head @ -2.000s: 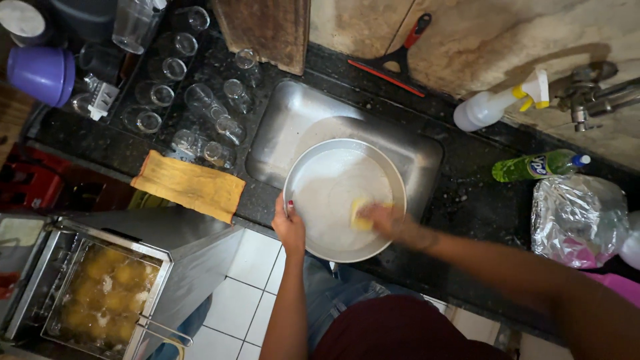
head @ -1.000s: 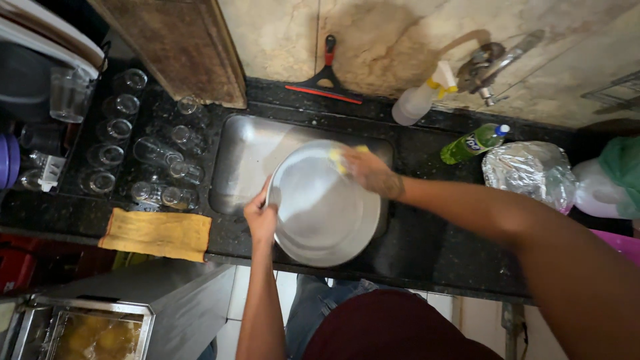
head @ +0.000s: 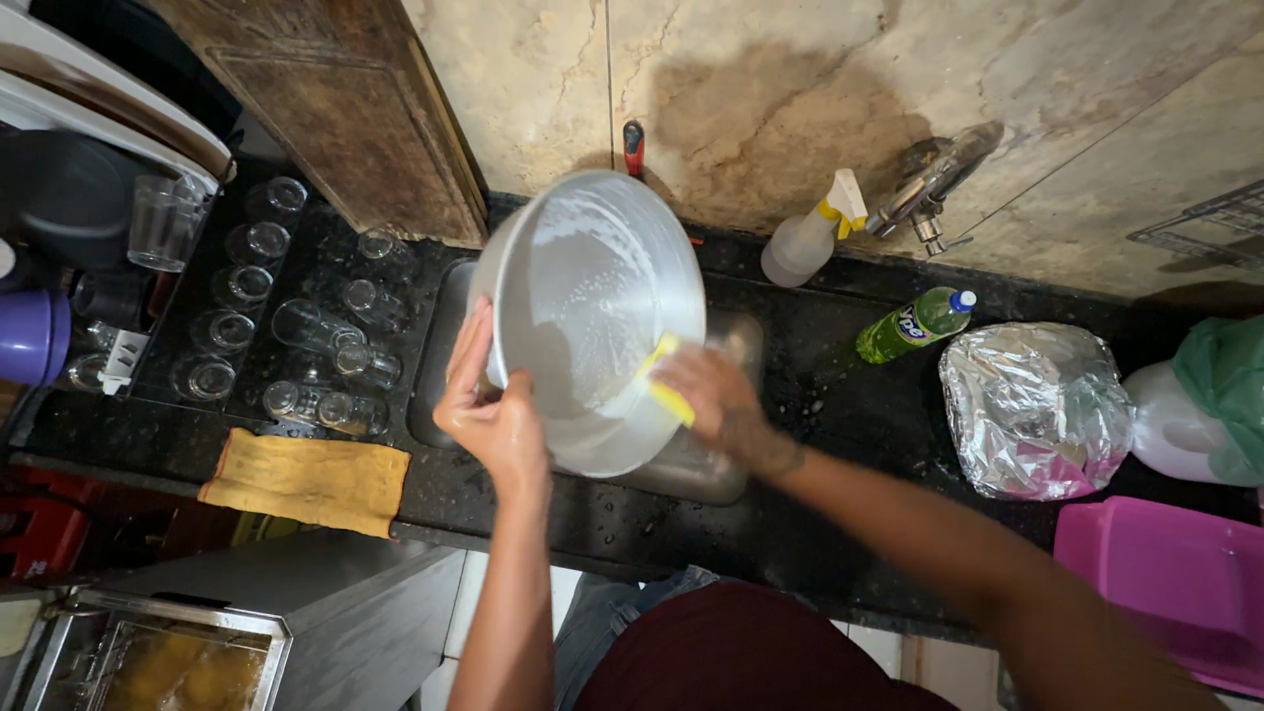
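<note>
A round, deep aluminum pan [head: 592, 316] is held tilted over the stainless steel sink [head: 719, 474], its inside wet with suds. My left hand [head: 496, 405] grips the pan's left rim, thumb at the edge and fingers along the outer wall. In my right hand [head: 716, 400], slightly blurred, is a yellow sponge [head: 671, 380], pressed against the lower right inner wall of the pan. The pan covers most of the sink and hides part of a red-handled squeegee [head: 634, 148] by the wall.
Several upturned glasses [head: 225, 331] and an orange cloth [head: 306, 481] lie left. A spray bottle [head: 805, 242], tap [head: 933, 188], green detergent bottle [head: 913, 324], foil-covered container [head: 1037, 410] and pink tub [head: 1165, 583] are right. A fryer [head: 188, 657] with oil stands lower left.
The pan has been raised and tipped more steeply than before. My right hand with the sponge has moved from the pan's upper right edge to its lower right inner wall.
</note>
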